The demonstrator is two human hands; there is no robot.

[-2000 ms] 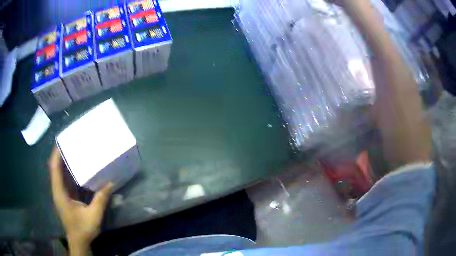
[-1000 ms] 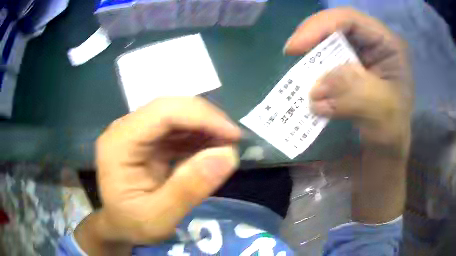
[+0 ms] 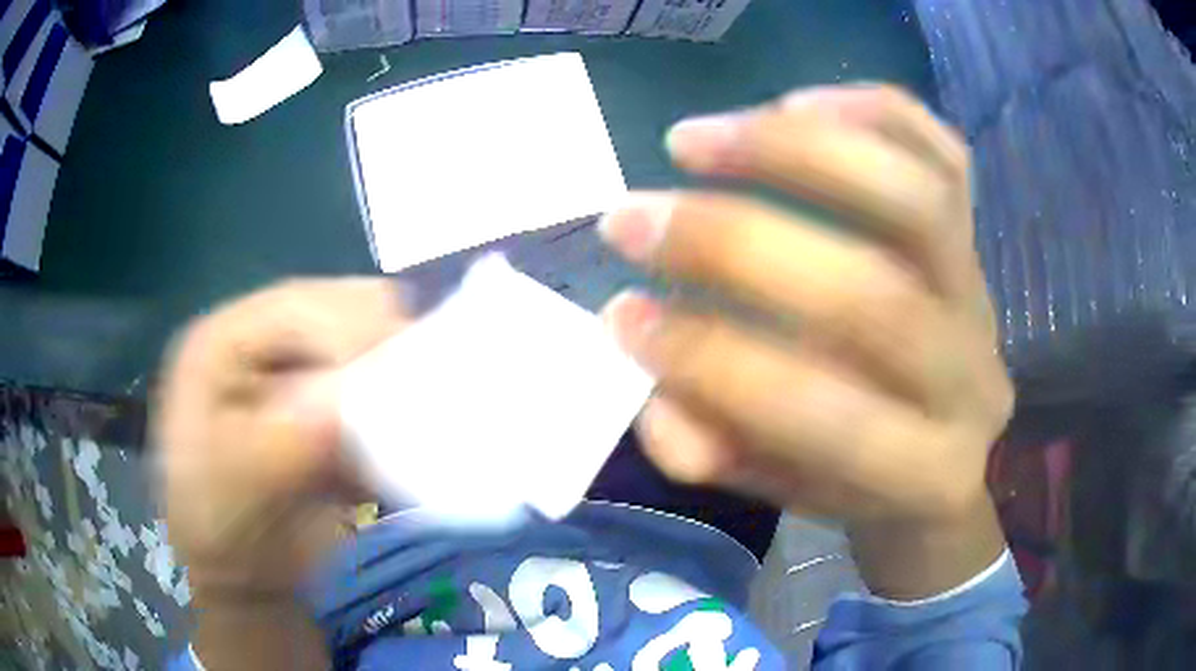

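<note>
A white slip (image 3: 492, 393), blank on the side in view, is held up close to the camera. My left hand (image 3: 269, 433) pinches its left edge; the fingers are blurred. My right hand (image 3: 813, 288) is at the slip's right side with fingers spread, fingertips near its right corner; whether they touch it I cannot tell. A carton (image 3: 488, 164) with a white top stands on the dark-green bench behind the hands, its near side partly hidden by the slip and the hands.
A row of cartons (image 3: 466, 16) is cut off by the top edge. A small white paper piece (image 3: 266, 76) lies at the upper left. Blue-and-white cartons (image 3: 29, 197) are at the far left. Clear ribbed plastic (image 3: 1062, 157) is stacked at the right. White scraps (image 3: 99, 524) litter the floor.
The printed slip has passed from my right hand to my left, its blank side now showing. My right hand has moved left with its fingers spread. The view has shifted, with more plastic showing.
</note>
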